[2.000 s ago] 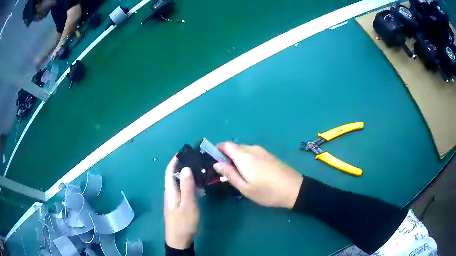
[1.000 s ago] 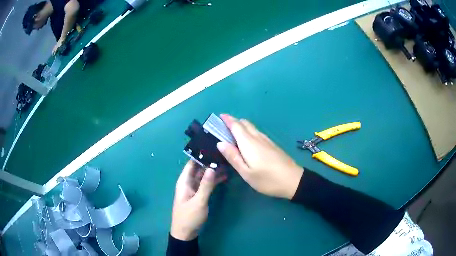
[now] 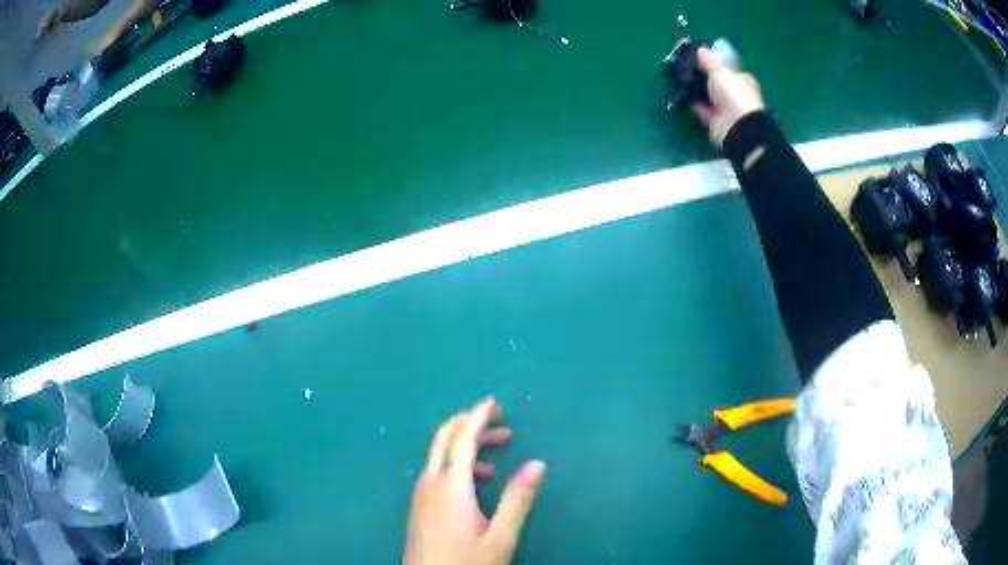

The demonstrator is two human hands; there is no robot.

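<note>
My right hand is stretched out over the green belt beyond the white strip, with its fingers around a black unit. A pale grey part of the cover shows at the unit's far right side. Whether the unit touches the belt, I cannot tell. My left hand is over the near green bench, empty, with thumb and fingers apart.
Yellow-orange side cutters lie open beside my right sleeve. Waiting black units sit on cardboard at right. Loose grey covers lie at left. Other units are on the belt. Another person's arm shows far left.
My right hand has carried the black unit from above the bench out over the belt. My left hand has let go of it and opened. The view has shifted.
</note>
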